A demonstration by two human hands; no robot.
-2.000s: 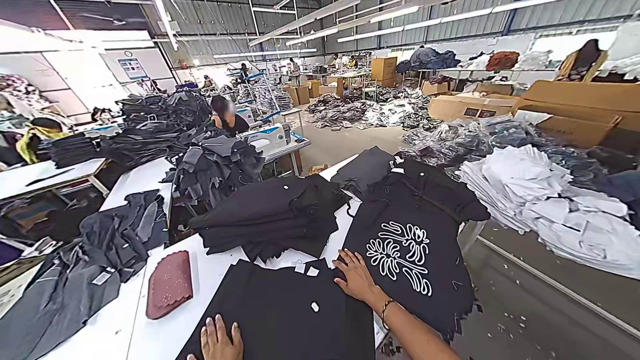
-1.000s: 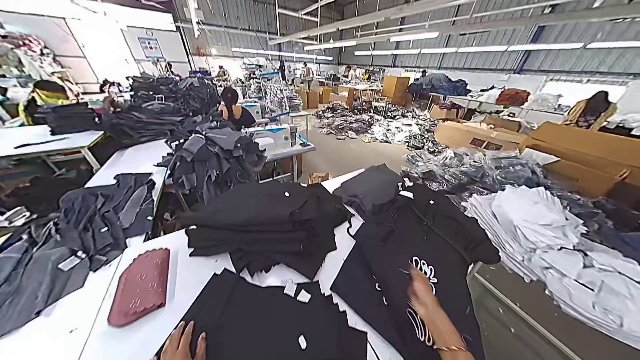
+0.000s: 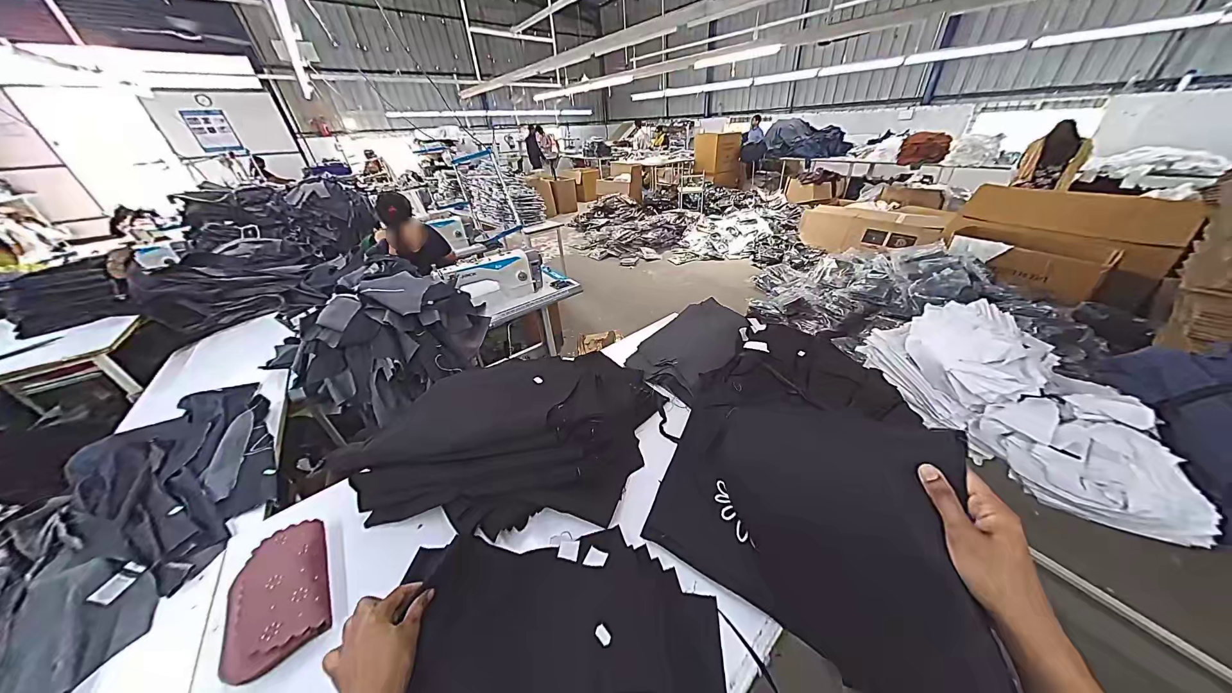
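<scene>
My right hand [image 3: 991, 539] pinches the right edge of a black fabric panel [image 3: 837, 520], which hangs over the right-hand pile and covers most of the white printed design [image 3: 731, 512] beneath. At the lower left, my left hand [image 3: 380, 630] has its thumb and fingers closed on the left edge of a stack of black cut panels [image 3: 568, 626] with small white stickers. Behind that stack lies a heap of folded black fabric [image 3: 510, 433]. A maroon purse [image 3: 277, 599] with a scalloped flap rests on the white table [image 3: 351, 520] to the left.
Grey and black cut pieces [image 3: 164, 510] cover the left table. White fabric stacks [image 3: 1039, 414] and plastic-wrapped bundles [image 3: 885, 284] stand at the right, with cardboard boxes [image 3: 1068, 241] behind. Ahead, a person [image 3: 414, 236] sits by a sewing machine [image 3: 500, 274].
The printed design, widely visible earlier, is now mostly covered by a plain black panel. My right hand has moved to that panel's right edge. My left hand has gone from resting flat to gripping the stack's edge.
</scene>
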